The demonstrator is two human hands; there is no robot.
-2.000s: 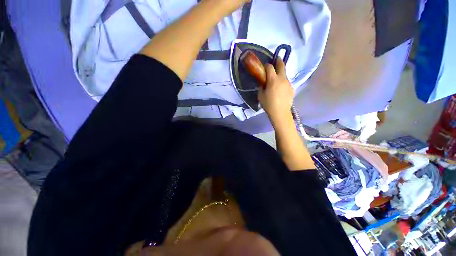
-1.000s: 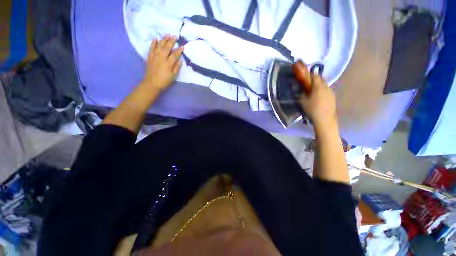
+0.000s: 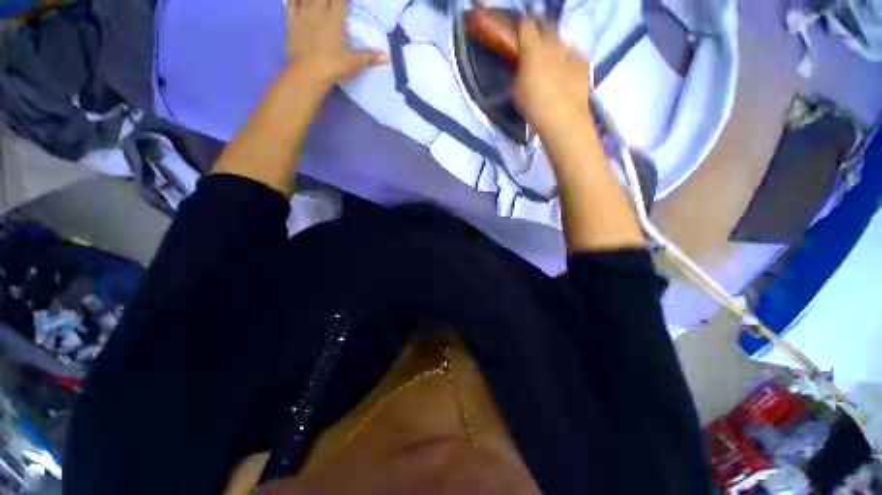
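Observation:
The garment (image 3: 643, 92) lies pale side up on the lavender pressing table (image 3: 218, 68), crossed by narrow dark bands. My right hand (image 3: 549, 72) is closed on the brown handle of the steam iron (image 3: 484, 72), which rests on the garment near the top of the view; the iron is cut off by the upper edge. My left hand (image 3: 324, 39) lies at the garment's left edge, fingers apart, thumb pointing right, fingertips near the upper edge of the view. It holds nothing that I can see.
The pale hose (image 3: 696, 276) runs from the iron to the lower right. The dark rest pad (image 3: 793, 184) lies at the table's right end. Dark cloth (image 3: 58, 82) is heaped left of the table. Red and white items (image 3: 764, 425) are on the floor at the lower right.
The iron and my right hand have moved up and left from the garment's near right edge. My left hand has moved up to the frame's top edge. The view has shifted.

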